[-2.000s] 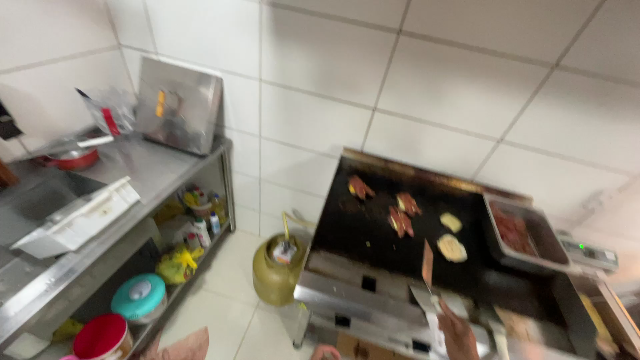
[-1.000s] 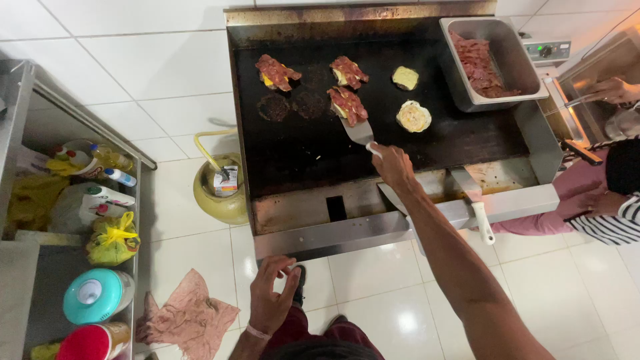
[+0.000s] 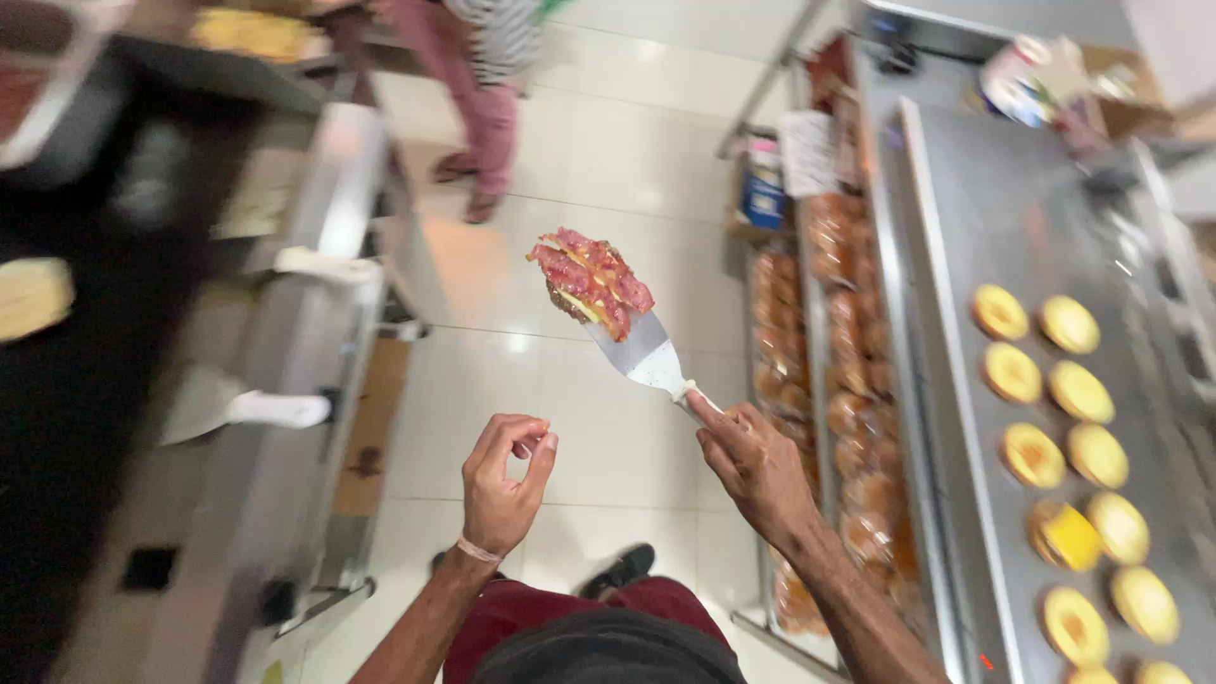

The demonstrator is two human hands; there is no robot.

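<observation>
My right hand (image 3: 760,465) grips the handle of a metal spatula (image 3: 646,351), held out over the floor between griddle and counter. On its blade rests a burger patty (image 3: 567,302) topped with cheese and bacon strips (image 3: 594,275). To the left, my left hand (image 3: 508,475) is held up with its fingers curled and thumb near the fingertips; nothing can be made out in it. Several bun halves (image 3: 1012,372) lie in two rows on a metal tray (image 3: 959,361) at the right, and one has a slice of yellow cheese (image 3: 1073,537) on it.
At the left is the black griddle (image 3: 85,408), with a round pale item (image 3: 33,297) and a second spatula (image 3: 275,408) at its front edge. Bagged buns (image 3: 860,408) fill a shelf beside the tray. A person in pink trousers (image 3: 489,133) stands ahead, near the griddle's end.
The bacon-topped patty is now on the spatula, off the griddle where the spatula touched one a second ago. The view has swung right, bringing the bun tray into sight.
</observation>
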